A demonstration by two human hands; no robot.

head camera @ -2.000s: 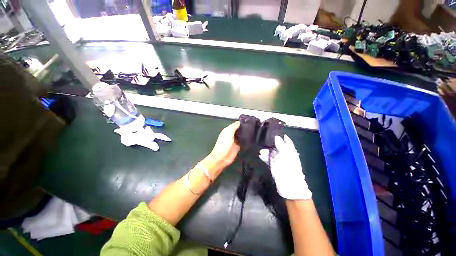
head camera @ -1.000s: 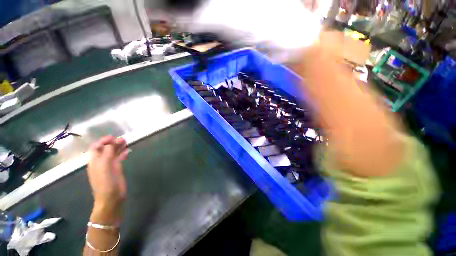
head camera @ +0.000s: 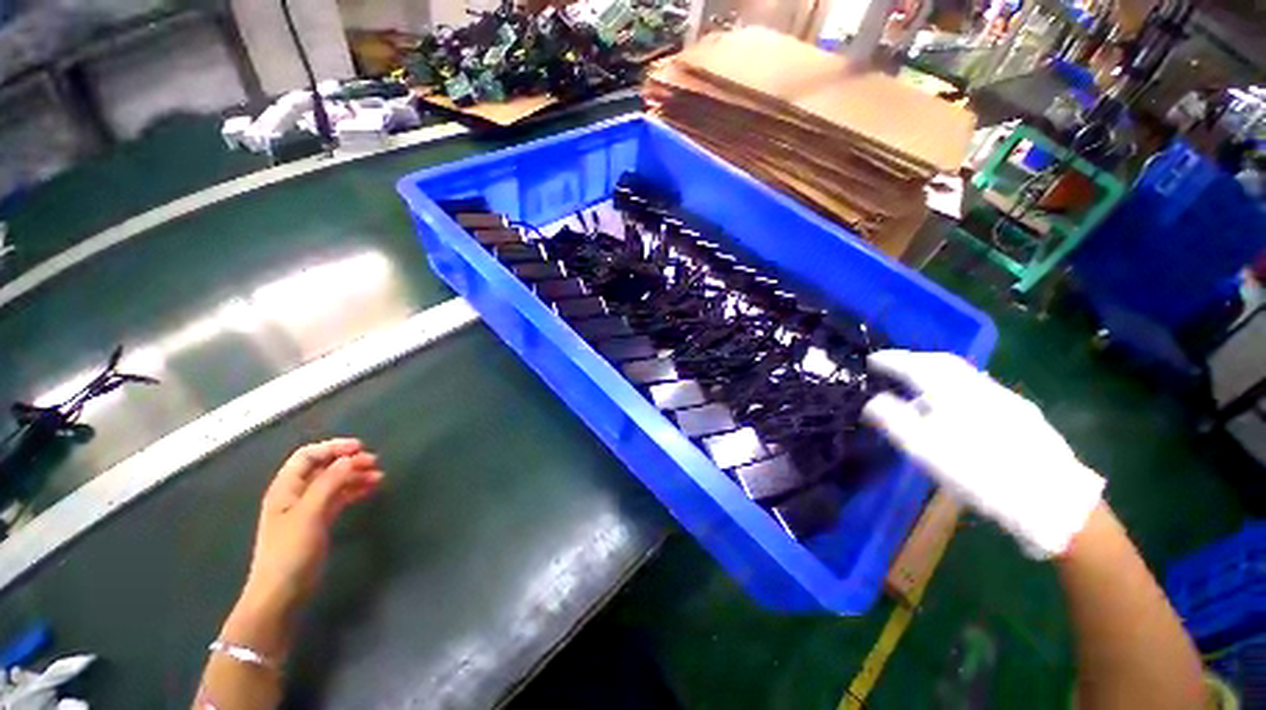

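Observation:
The blue plastic bin holds black power adapters in a row along its near-left side, some with pale faces. Tangled black cords lie in its middle, and more adapters run along the far side. My right hand, in a white glove, is over the bin's right end with its fingers inside the rim. Whether it holds an adapter is unclear against the dark contents. My bare left hand is loosely curled and empty above the green bench, left of the bin.
Cardboard sheets are stacked behind the bin. Beyond the white rail, the green conveyor carries black cords. Circuit boards and white parts lie farther back. A white glove is at the lower left edge.
Both hands held black adapters together over the bench; now they are apart. My right hand has moved to the bin's right end. The view has turned right towards the bin.

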